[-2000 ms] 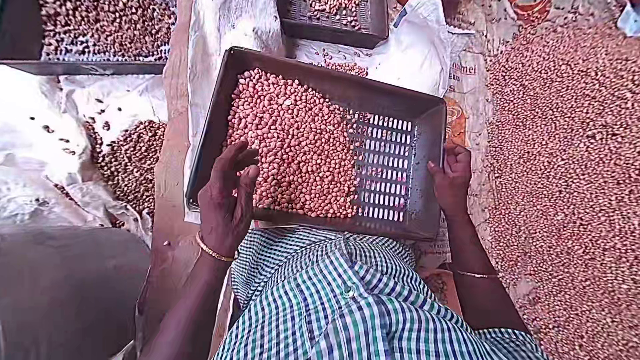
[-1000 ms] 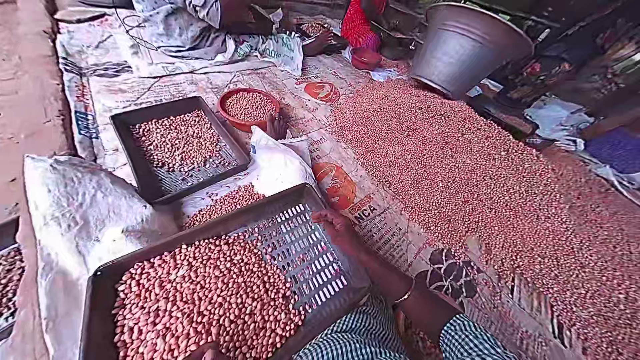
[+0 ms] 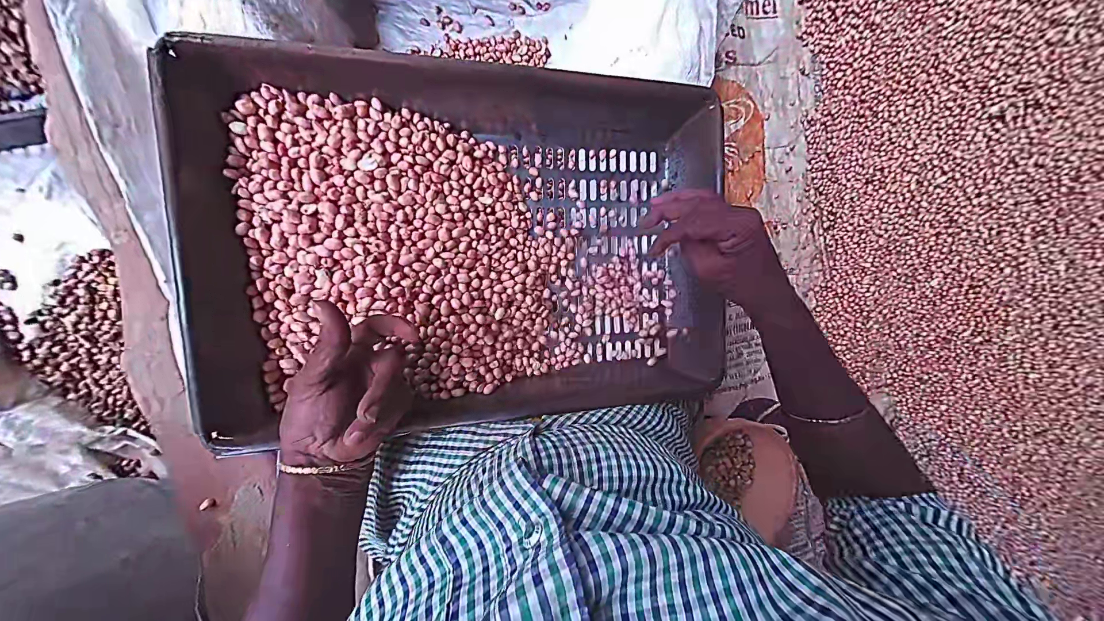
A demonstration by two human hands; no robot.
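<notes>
A dark rectangular tray with a slotted bottom [image 3: 431,65] lies across my lap, slightly tilted in the view. Shelled peanuts [image 3: 388,224] cover its left and middle parts, and thin out over the slots at the right. At the tray's lower left, my left hand [image 3: 349,388] is over the near edge, its fingers curled at the peanuts; whether it grips any is not plain. My right hand [image 3: 707,237] is above the tray's right end with its fingers apart, and no held thing shows in it. Loose peanuts lie below its fingertips.
A broad spread of peanuts [image 3: 957,216] covers the right side. Printed sacking [image 3: 780,155] lies between it and the tray. More peanuts [image 3: 496,49] lie on white sheeting beyond the tray. Darker nuts [image 3: 82,345] are heaped at the left. A round container [image 3: 763,492] sits by my right forearm.
My right hand has left the tray's right edge and is now over the slots. Peanuts have spread rightward across slots that were bare before. The view has swung back down from the wider scene.
</notes>
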